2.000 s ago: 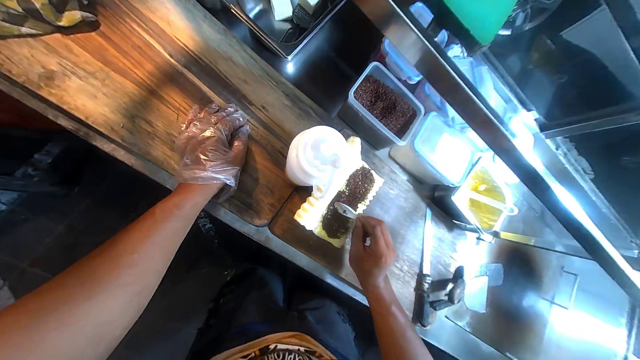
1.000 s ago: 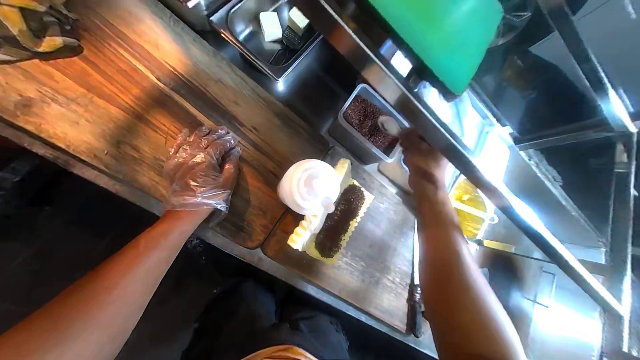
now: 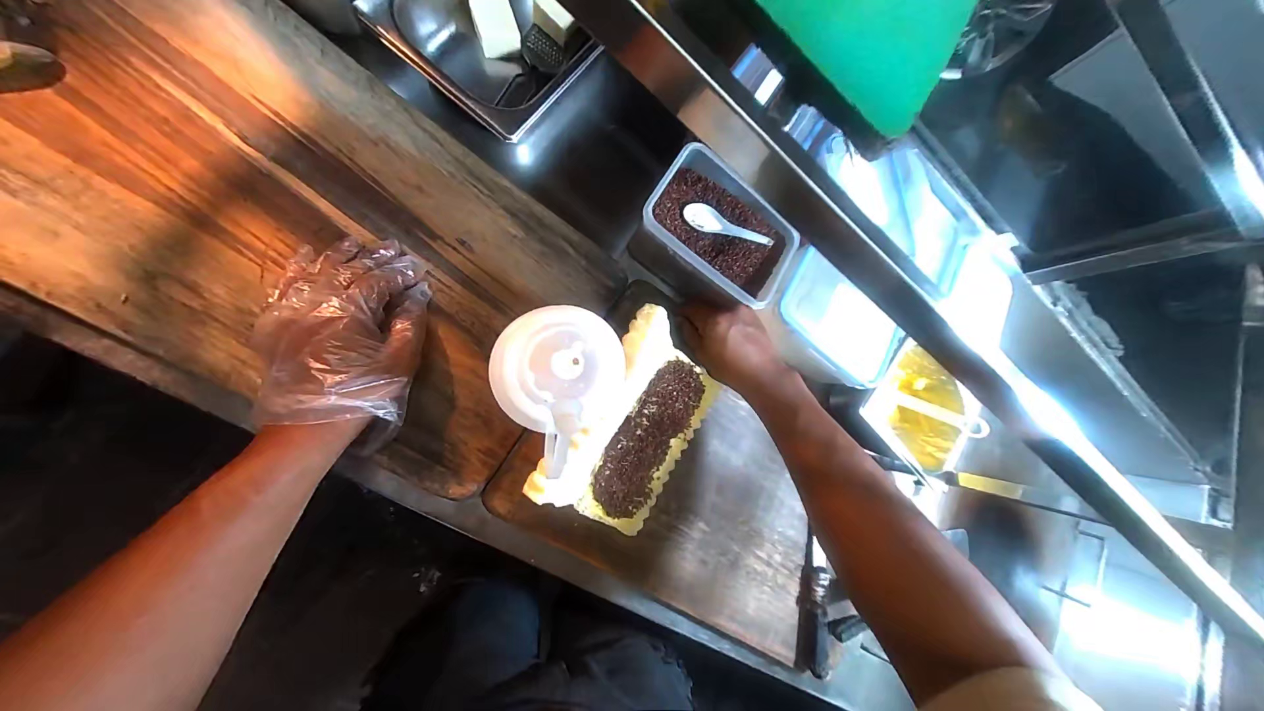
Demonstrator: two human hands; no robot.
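Note:
My left hand (image 3: 341, 336), in a clear plastic glove, rests on the wooden board with no object visible in it. Near the top end of a slice of bread (image 3: 676, 449) is my bare right hand (image 3: 726, 341); its fingertips are hidden in shadow, so its grip is unclear. Dark chocolate sprinkles (image 3: 647, 439) cover the bread in a long strip. A white round lidded container (image 3: 558, 367) stands against the bread's left side, beside pale cream or butter (image 3: 647, 336). Above my right hand, a white spoon (image 3: 726, 225) lies on sprinkles in a plastic tub (image 3: 647, 212).
A steel pan (image 3: 509, 128) with pale blocks and a grater sits at top. Right of the tub are another plastic container (image 3: 839, 316) and a yellow-filled one (image 3: 928, 410). A metal shelf edge (image 3: 889, 237) crosses overhead. A black-handled knife (image 3: 814, 612) lies at the board's right edge.
My right hand has let go of the spoon, now lying in the sprinkle tub, and has come down toward the bread. Earlier it held the spoon over the bread, then at the tub.

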